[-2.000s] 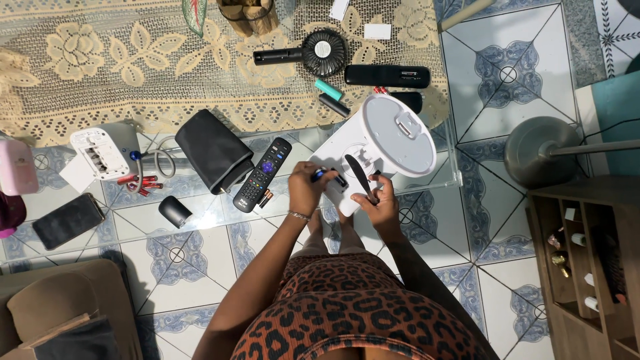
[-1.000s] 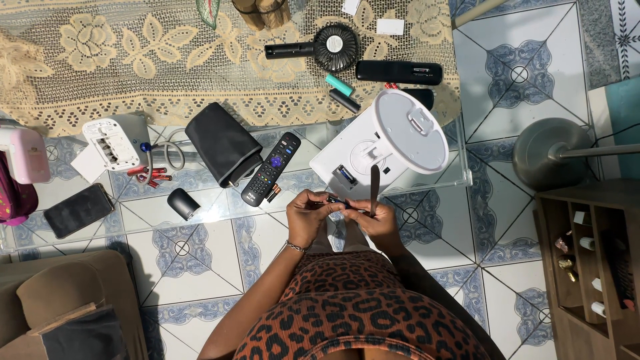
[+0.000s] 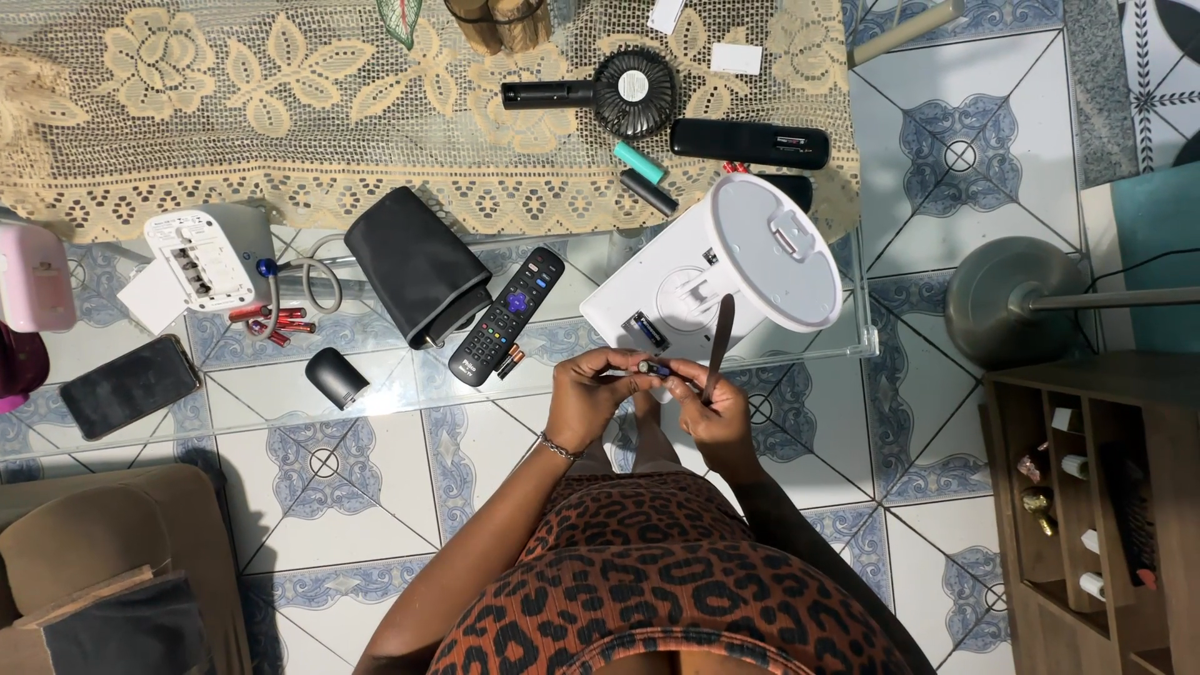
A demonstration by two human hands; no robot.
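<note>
My left hand (image 3: pixel 592 394) and my right hand (image 3: pixel 717 417) meet at the table's near edge, both gripping a small battery (image 3: pixel 654 368) between the fingertips. A dark, thin table knife (image 3: pixel 720 342) also rises from my right hand, its blade pointing away from me. Just beyond my fingers lies a white device (image 3: pixel 647 272) with a round base (image 3: pixel 783 253) standing up from it. Its battery compartment (image 3: pixel 645 331) is uncovered, with a battery showing inside. To the left are a black remote control (image 3: pixel 507 317) and small batteries (image 3: pixel 509 361) beside it.
A black pouch (image 3: pixel 417 267), a blood pressure monitor (image 3: pixel 208 258), red batteries (image 3: pixel 272 321), a smartphone (image 3: pixel 129 386) and a black cover (image 3: pixel 336 378) lie leftward on the glass table (image 3: pixel 403 398). A handheld fan (image 3: pixel 633 92), a black device (image 3: pixel 750 142) and cylindrical cells (image 3: pixel 640 162) lie farther back.
My hands have drawn back from the white device's compartment toward me and come together around the battery. The knife remains in my right hand.
</note>
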